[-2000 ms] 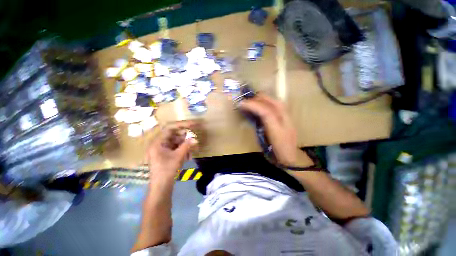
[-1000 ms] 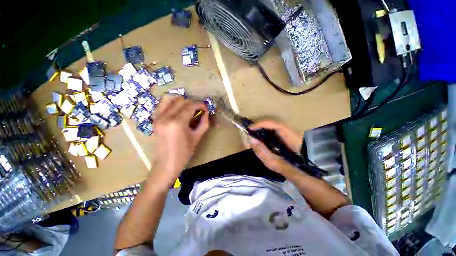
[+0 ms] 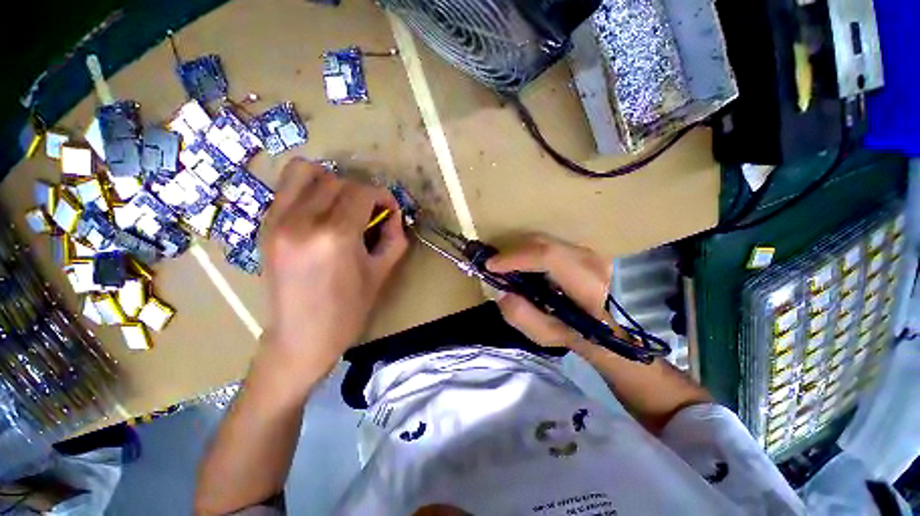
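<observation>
My left hand (image 3: 328, 252) pinches a yellow-edged pouch cell (image 3: 377, 219) between thumb and fingers. A blue circuit board (image 3: 401, 198) is right beside the fingertips, partly hidden by them. My right hand (image 3: 550, 287) grips a black soldering iron (image 3: 545, 294) with slim silver tweezers beside it. The metal tips point left and reach the board's edge; whether they touch it is hard to tell. Many boards (image 3: 219, 134) and pouch cells (image 3: 131, 296) lie in a loose pile left of my left hand.
A black fan (image 3: 484, 35) stands at the back, its cable running right. A grey box (image 3: 711, 76) holds tiny silver bits. A clear tray of cells (image 3: 822, 333) lies at the right. Stacked trays (image 3: 50, 343) stand at the left. A blue bin (image 3: 898, 76) shows at the far right.
The view has shifted right. Since two seconds ago my hands have come together, and the iron's tip has moved up to the board by my left fingertips.
</observation>
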